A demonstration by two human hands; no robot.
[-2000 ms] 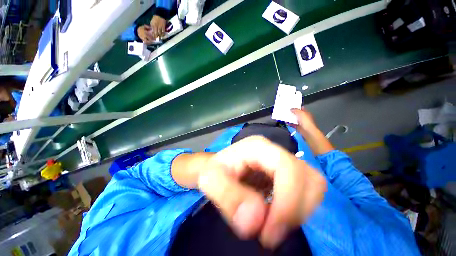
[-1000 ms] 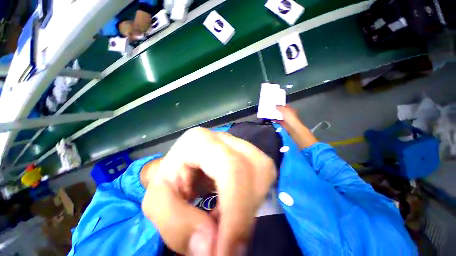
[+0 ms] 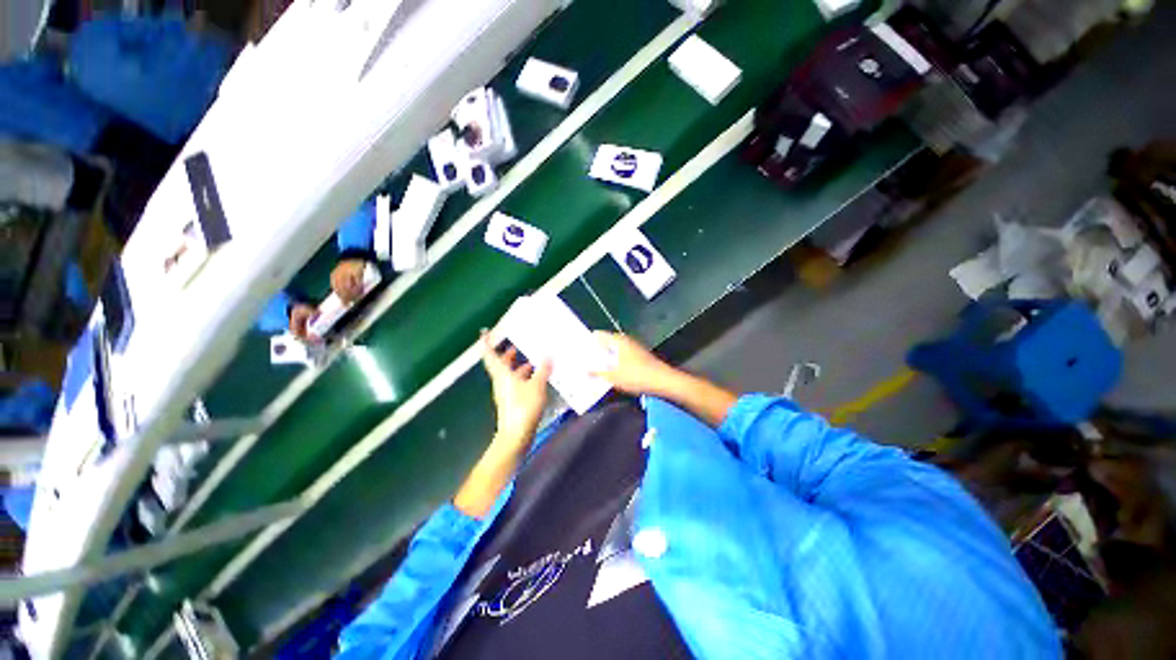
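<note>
A plain white box [image 3: 558, 348] is held between my two hands over the near edge of the green side surface. My left hand [image 3: 516, 382] is at the box's left end, with fingers around that end. My right hand [image 3: 627, 365] grips its right side. Whether the white piece is one box or a box with a sleeve cannot be told. A retail box [image 3: 641, 263] with a dark round picture lies on the side surface just beyond my hands.
Printed boxes [image 3: 516, 239] lie on the green conveyor belt [image 3: 445, 310]. Another person's hands [image 3: 348, 279] hold a box across the belt. A dark maroon case [image 3: 838, 97] is at the far right end of the side surface. A blue stool [image 3: 1058, 361] stands on the floor at right.
My left hand has moved from close in front of the camera to the white box, which it now holds with my right hand. The view has shifted and shows more of the line.
</note>
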